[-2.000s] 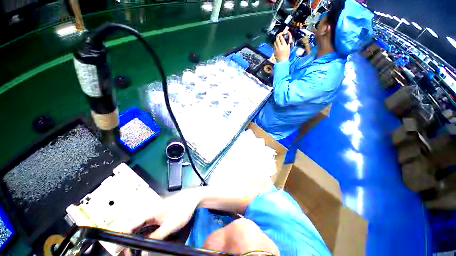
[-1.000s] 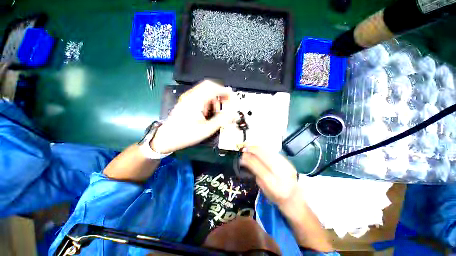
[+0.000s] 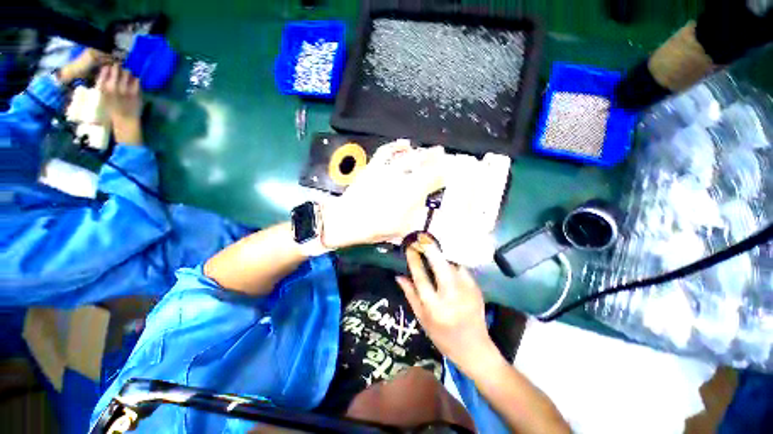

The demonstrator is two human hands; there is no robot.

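The cream-white jig point(image 3: 476, 203) lies in front of me. My left hand point(image 3: 381, 197) reaches over its left half, with its fingertips at a small black insert part point(image 3: 434, 202) on the jig; whether they grip it cannot be told. My right hand point(image 3: 442, 297) is at the jig's near edge, its thumb and fingertips closed around a small dark ring part point(image 3: 417, 241), mostly hidden by the fingers. A thin dark piece shows between the two hands.
Behind the jig is the black screw tray point(image 3: 428, 127), between two blue bins point(image 3: 288, 85) point(image 3: 623, 146). The black fixture plate point(image 3: 320, 176) is left, a part-finished unit point(image 3: 530, 252) right, near blister trays point(image 3: 678, 280). The screwdriver point(image 3: 678, 61) hangs upper right. Another person's hands point(image 3: 121, 93) are far left.
The view has swung from the right to the bench in front. Since one second ago, my left hand has moved right over the jig, uncovering the fixture plate's tan ring. My right hand stays at the near edge.
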